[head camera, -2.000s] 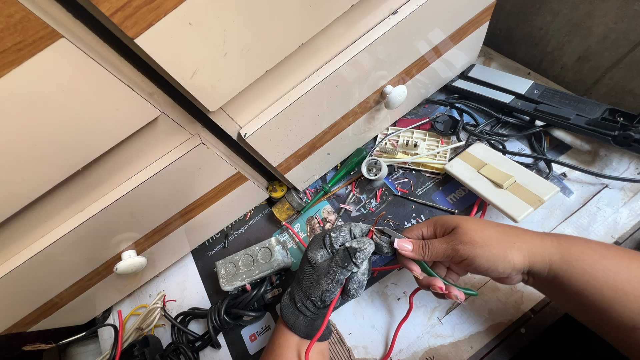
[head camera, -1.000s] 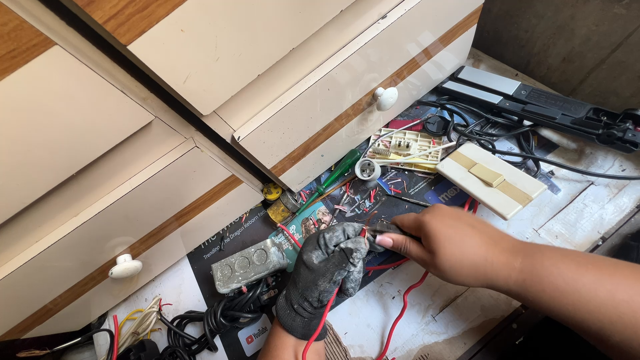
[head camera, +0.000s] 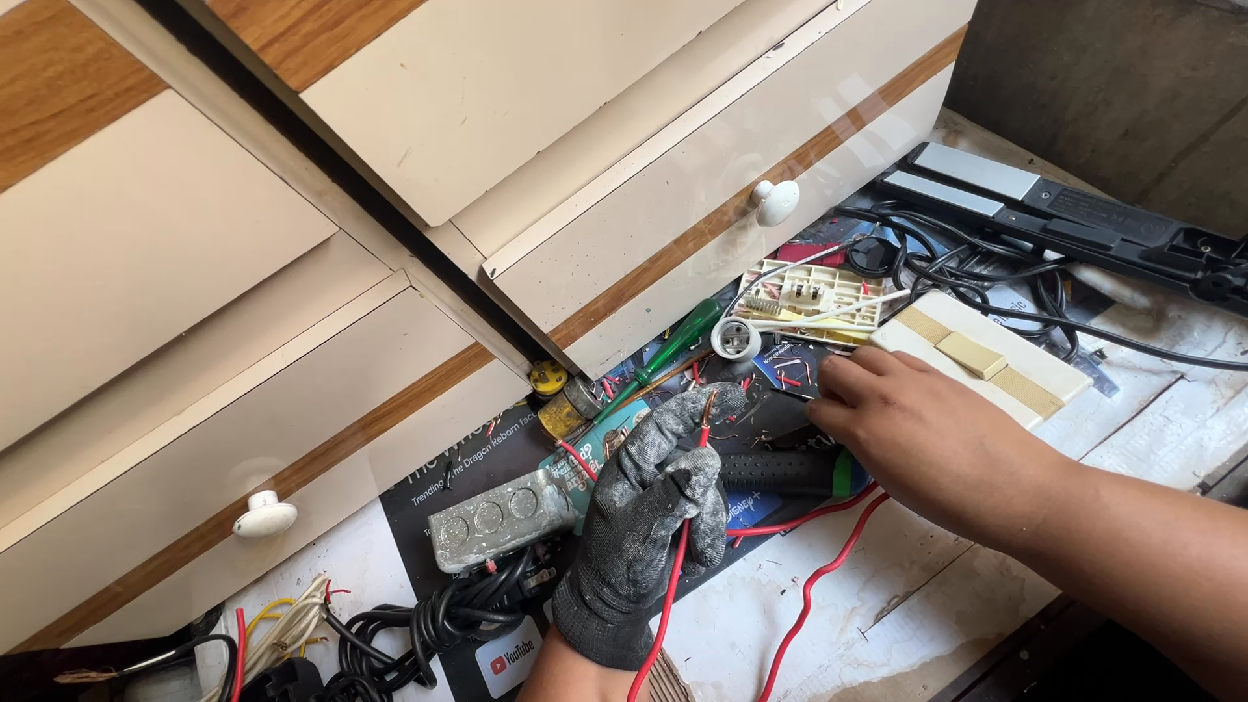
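My left hand (head camera: 648, 507), in a grey-black work glove, pinches a red insulated wire (head camera: 675, 575) whose bare copper end (head camera: 709, 409) points up past the fingertips. Bare and curled, my right hand (head camera: 907, 429) is over the work surface to the right, beside a thin dark pointed item at its fingertips; its palm is hidden, so its hold is unclear. Below it lies a black ridged handle with a green end (head camera: 790, 473). A green screwdriver (head camera: 682, 341) and a white round lamp socket (head camera: 736, 339) lie beyond the glove. The grey metal electrical box (head camera: 502, 522) sits left of the glove.
A drawer cabinet with white knobs (head camera: 777, 203) borders the far side. A cream switch plate (head camera: 980, 359), an opened white plastic housing (head camera: 814, 297), black cables (head camera: 936, 249) and a hair straightener-like device (head camera: 1063, 214) lie at right. Coiled black cord (head camera: 419, 624) is at lower left. Wire scraps lie about.
My right hand has moved away from my left hand to the right. The green-handled tool seen in it two seconds ago no longer shows in its grasp. The glove still holds the red wire.
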